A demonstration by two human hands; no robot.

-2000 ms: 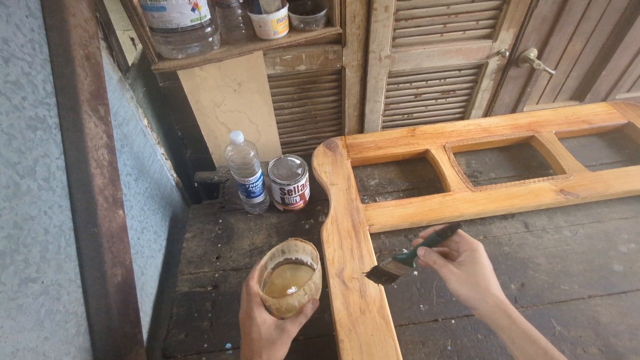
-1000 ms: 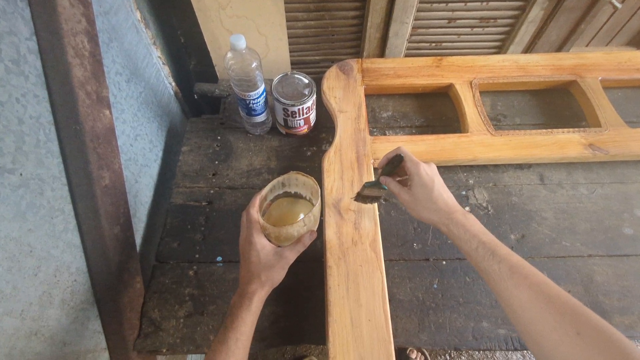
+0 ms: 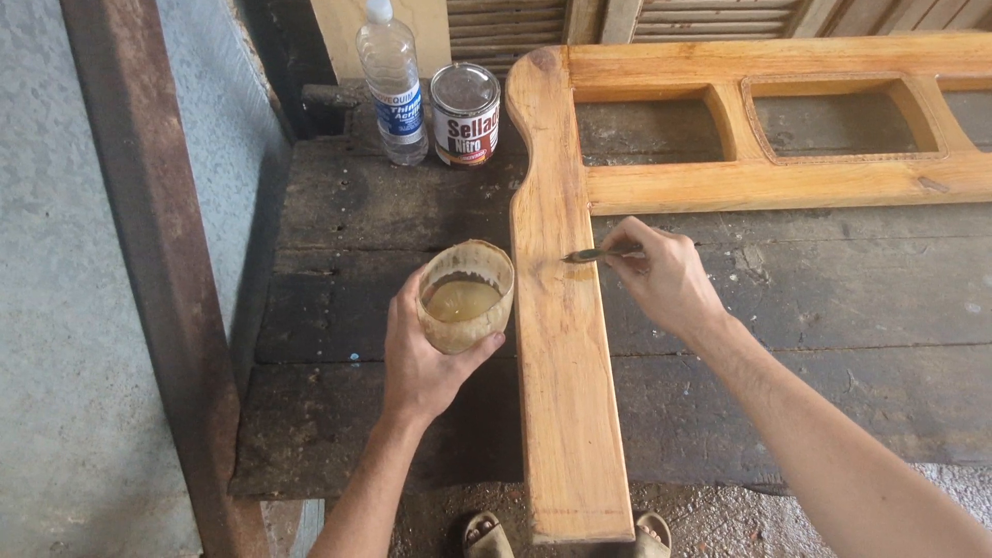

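Observation:
My left hand (image 3: 434, 349) holds a cup (image 3: 465, 329) of yellowish liquid, its rim crusted, just left of the wooden frame's end board (image 3: 566, 372). In my right hand (image 3: 659, 271) is a paintbrush (image 3: 593, 254), seen edge-on, its bristles on the upper face of that board. A wet-looking patch shows beside the bristles. The board has a curved upper end and joins a wooden frame (image 3: 775, 182) with several rounded openings, which extends to the right.
The frame lies on a dark plank table (image 3: 775, 310). Behind the cup stand a clear plastic bottle of thinner (image 3: 401, 108) and a metal can of sealer (image 3: 466, 116). A metal sheet (image 3: 77, 271) with a rusty beam (image 3: 170, 271) borders the left. Louvered wood (image 3: 713, 19) is behind.
The brush, held off the board's right edge two seconds ago, now rests on the board and has turned edge-on. The view has moved down and closer to the board.

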